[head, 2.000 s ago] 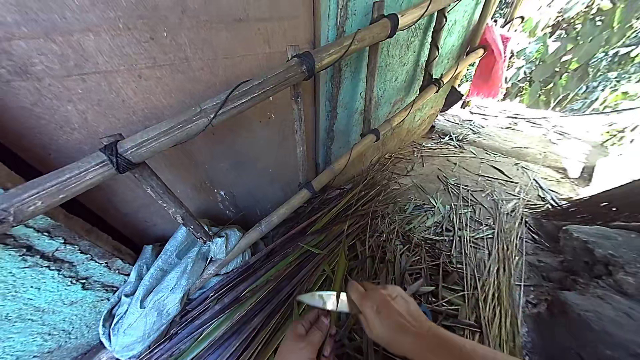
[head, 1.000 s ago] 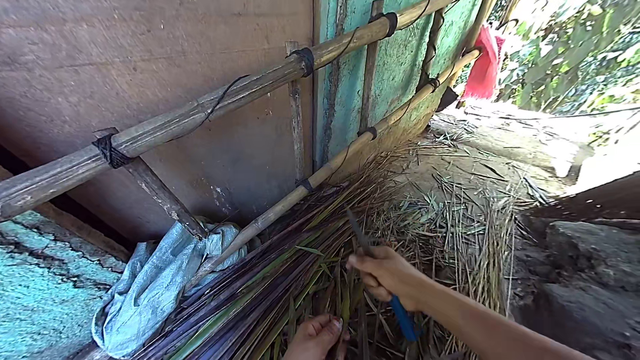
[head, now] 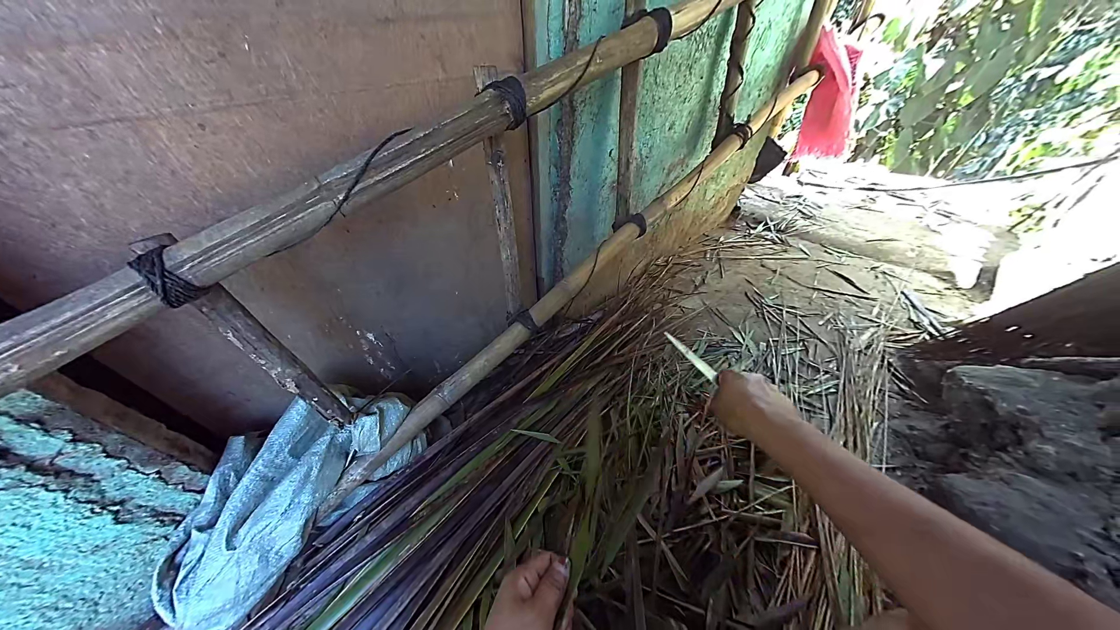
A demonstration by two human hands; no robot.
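Observation:
My right hand (head: 751, 404) is closed around a knife, whose narrow pale blade (head: 691, 357) points up and left over the cut stalks; its handle is hidden in my fist. Low in the view, my left hand (head: 532, 591) has its thumb pressed to its curled fingers on a thin stalk or leaf that rises beside the thumb. Between and left of my hands lies a pile of long green and purple stalks (head: 455, 499) with narrow leaves. Loose leaves and trimmings (head: 709, 507) lie under my right forearm.
A bamboo rail (head: 350, 188) and a lower bamboo pole (head: 481, 359), lashed with black cord, run along the wall at left. A pale blue woven sack (head: 262, 516) lies by the pole's lower end. Rocks (head: 1032, 437) stand at right; a red cloth (head: 829, 96) hangs at the far end.
My right hand has moved away from my left hand, up and to the right, with the knife. Two seconds ago the blade was just above my left hand.

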